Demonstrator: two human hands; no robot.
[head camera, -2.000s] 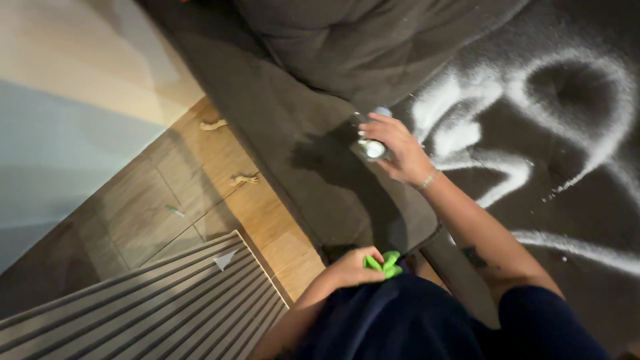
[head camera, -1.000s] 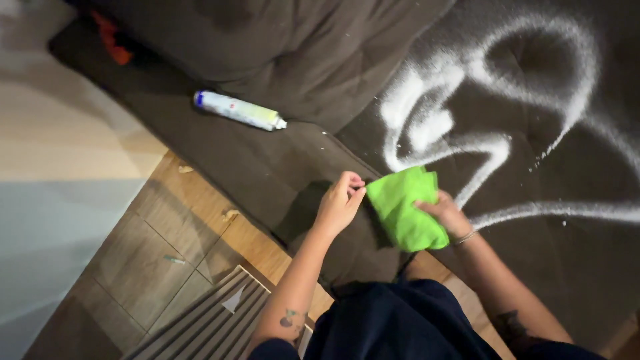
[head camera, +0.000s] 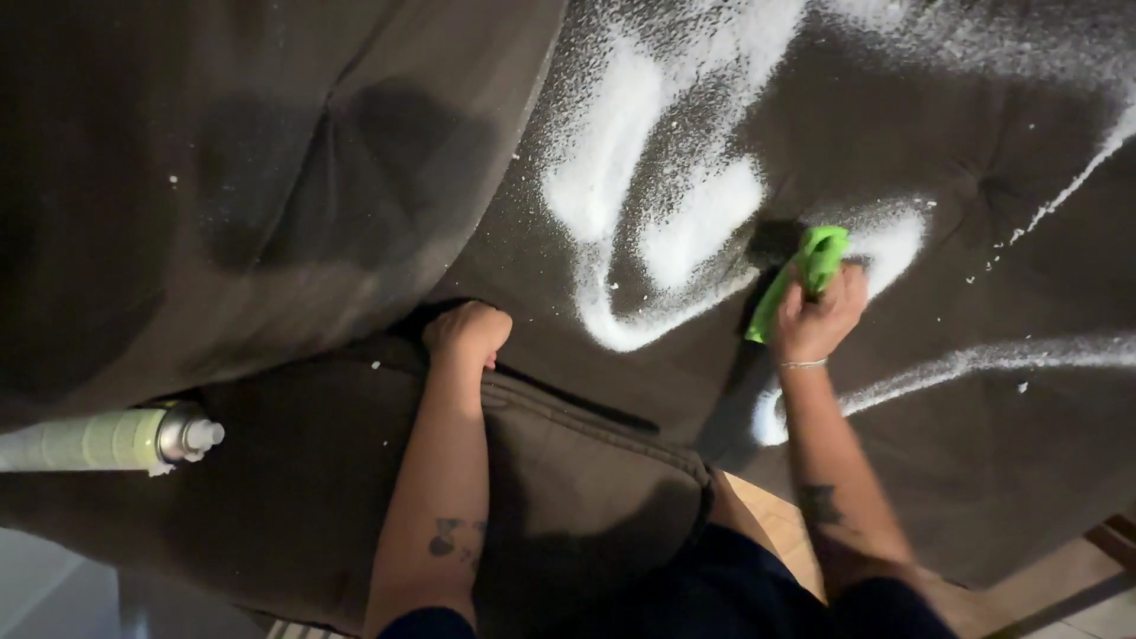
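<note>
A bright green cloth (head camera: 821, 257) is bunched in my right hand (head camera: 821, 311), which presses on the dark brown upholstered seat (head camera: 887, 426) beside a patch of white foam (head camera: 892, 244). Thick streaks of the foam lie up and to the left of that hand. My left hand (head camera: 469, 333) is closed and rests on the seat near the seam between cushions; its fingers are mostly hidden, and nothing shows in it. On the cushion at the far left lies a spray can (head camera: 106, 439) on its side, its white nozzle pointing right.
A large brown back cushion (head camera: 266, 177) fills the upper left. A thin line of foam (head camera: 994, 355) runs toward the right edge. Wooden floor (head camera: 772, 524) shows near my body, and a pale surface (head camera: 53, 577) is at the lower left.
The can was in my right hand two seconds ago, then lay on the cushion. The cloth, held spread out a second ago, is now bunched on the seat. A clean gap now breaks the foam streak.
</note>
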